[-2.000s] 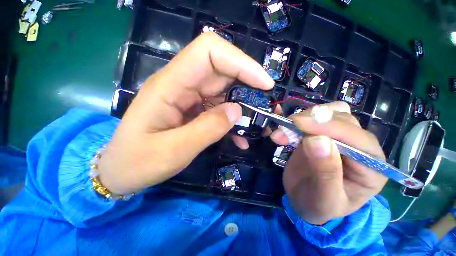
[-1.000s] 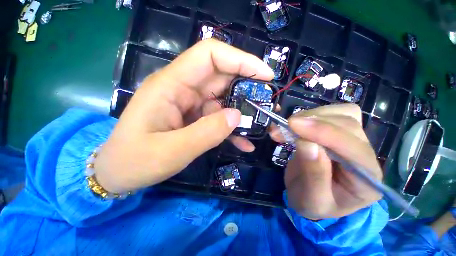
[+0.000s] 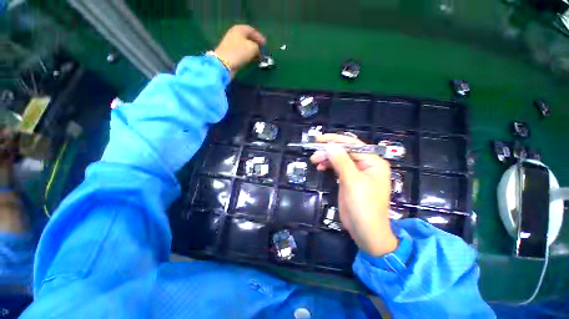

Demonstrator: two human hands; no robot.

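My left hand (image 3: 240, 47) reaches past the far edge of the black blister tray (image 3: 249, 227). Its fingertips are at a small open watch housing (image 3: 266, 61) on the green mat. The image is blurred and I cannot tell whether they grip it. My right hand (image 3: 362, 193) holds silver tweezers (image 3: 359, 148) above the tray, with the point towards the left. Several open units, such as one at the near side (image 3: 284, 245), sit in tray pockets. The right hand covers part of the middle pockets.
More loose units lie on the mat, one beyond the tray (image 3: 350, 70) and others at the right (image 3: 520, 129). A smartphone (image 3: 533, 209) leans on a white round base (image 3: 508, 193) with a cable. Another person's arm (image 3: 9, 212) shows at the left edge.
The view has shifted and shows more of the bench. My left hand has moved from the near middle to beyond the tray, without the unit it held. The tweezers have moved off that unit.
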